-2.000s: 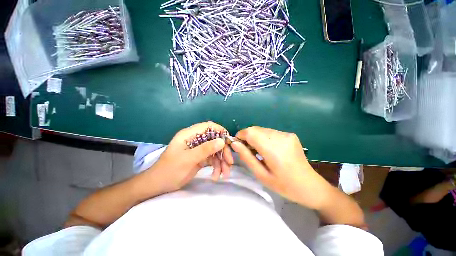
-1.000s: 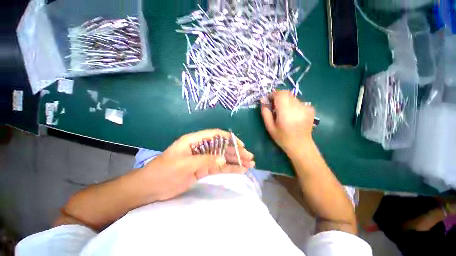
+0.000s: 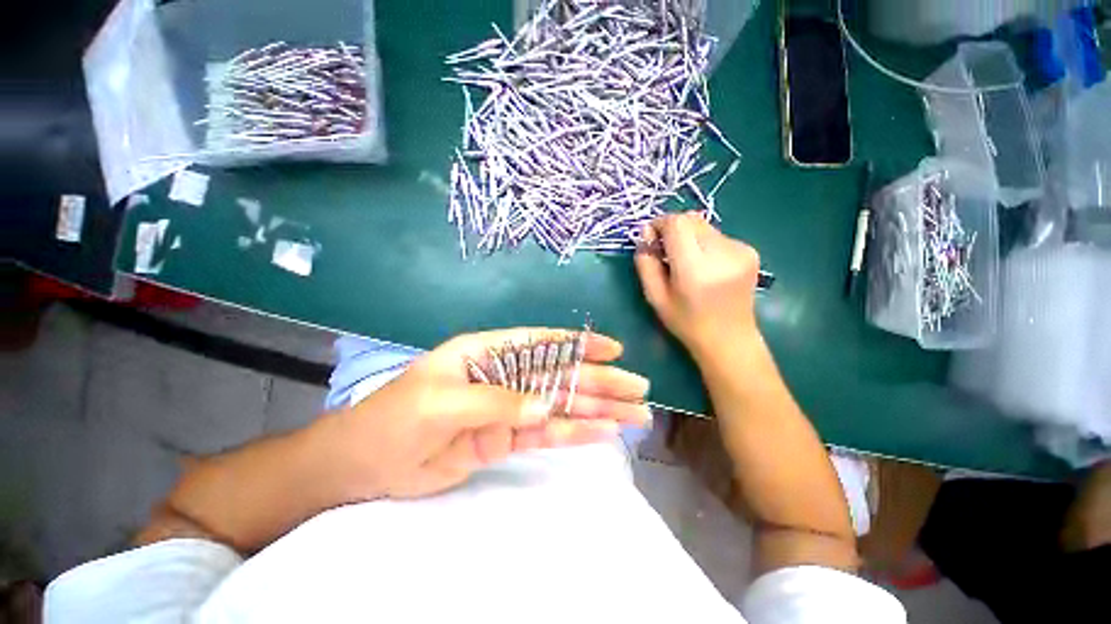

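Note:
My left hand [image 3: 487,396] is palm up near the bench's front edge. Several slim metal bits [image 3: 531,363] lie fanned side by side across its palm and fingers, with the thumb over their lower ends. My right hand [image 3: 699,274] is at the lower right edge of the heap of metal bits [image 3: 582,134], fingers curled and pinched. A slim tool with a dark end [image 3: 765,280] sticks out to the right from under that hand. The fingertips hide whether a bit is between them.
A clear tub with bits in rows [image 3: 286,104] stands at the left on the green bench [image 3: 414,287]. Label scraps [image 3: 292,256] lie below it. A smartphone [image 3: 816,92], a pen [image 3: 861,232] and a clear tub of loose bits [image 3: 936,256] are at the right.
My right hand has moved from beside my left hand out to the heap's lower edge. My left hand has opened, its fingers now spread under the fanned bits.

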